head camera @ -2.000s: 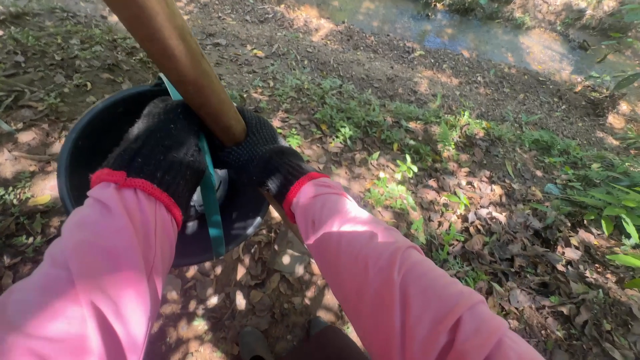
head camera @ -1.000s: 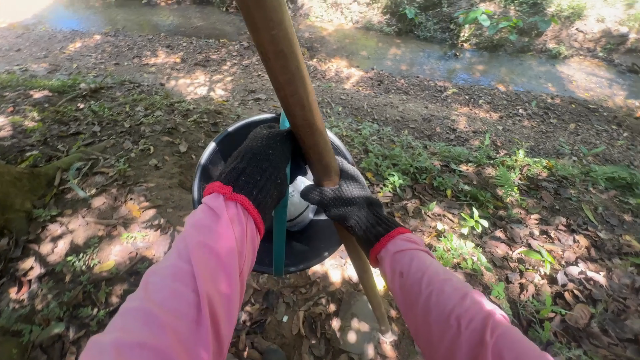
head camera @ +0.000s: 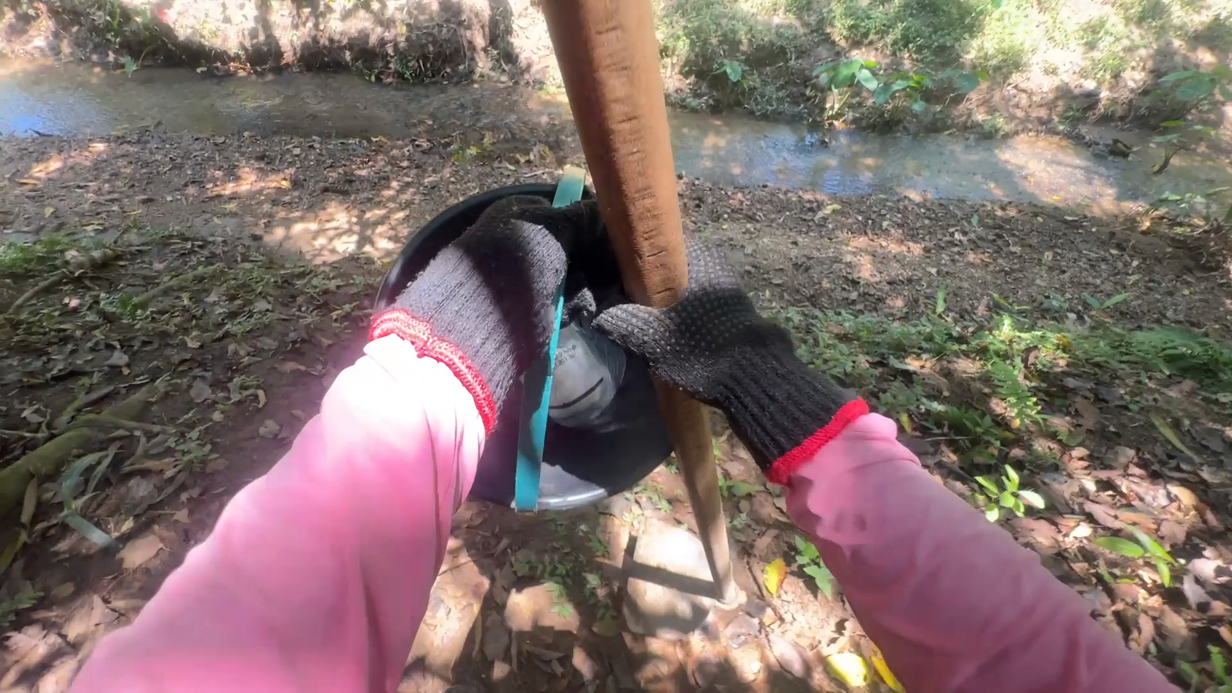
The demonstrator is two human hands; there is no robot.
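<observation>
Both my hands wear black knitted gloves with red cuffs. My right hand [head camera: 707, 332] is closed round a long wooden pole [head camera: 630, 144], which slants from the top of the view down to the ground. My left hand [head camera: 496, 279] is over a round black basin [head camera: 616, 452], beside a flat green strap [head camera: 537, 423] that crosses the basin; its fingers are hidden, so what it grips cannot be told. Inside the basin, below the hands, lies a whitish rounded object [head camera: 582, 375], partly covered.
A shallow stream [head camera: 847, 164] runs across the upper view below a planted bank. Dry leaves and low green plants [head camera: 1006, 496] cover the near ground. A flat stone [head camera: 669, 577] lies by the pole's lower end, and a root [head camera: 58, 452] is at the left.
The view has swung left and up, showing more of the stream. The pole stands more upright than two seconds ago, and its lower end now shows. My right hand remains on it.
</observation>
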